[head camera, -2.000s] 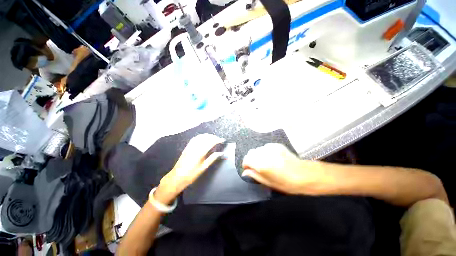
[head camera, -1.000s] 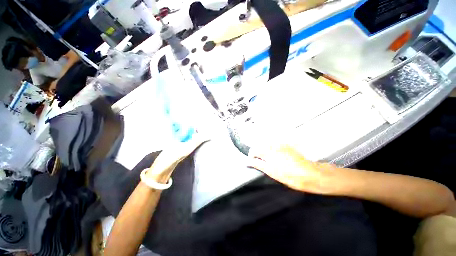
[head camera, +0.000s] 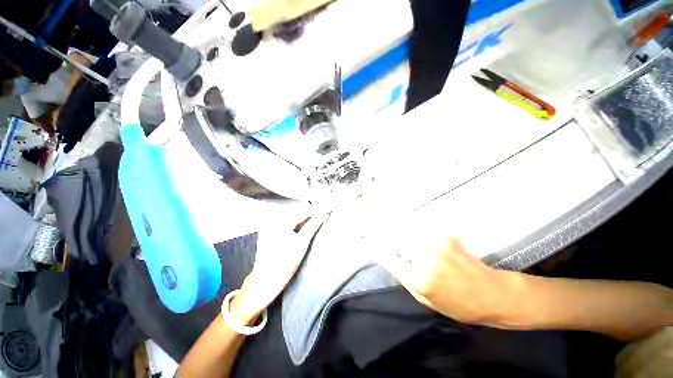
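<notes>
A small grey garment part (head camera: 322, 284) lies on the dark garment panel (head camera: 387, 325), in front of the needle area (head camera: 339, 173) of the white sewing machine. Its lower corner hangs over the panel. My left hand (head camera: 284, 255), with a white band at the wrist, rests on the part's left edge, fingertips just below the needle area. My right hand (head camera: 443, 280) lies on the part's right side, fingers bent. Glare washes out both hands' fingertips and the cloth at the needle, so I cannot tell how firmly they grip.
A blue lamp-like paddle (head camera: 170, 229) stands left of my left hand, beside a curved metal guard (head camera: 229, 166). Snips (head camera: 516, 96) and a clear parts box (head camera: 638, 111) lie right. A black strip (head camera: 435, 52) hangs over the machine. Dark cut pieces (head camera: 88, 199) are stacked left.
The view has moved closer to the machine. Both hands and the grey part have moved from the table's front up to the needle area. The part's lower corner now curls down.
</notes>
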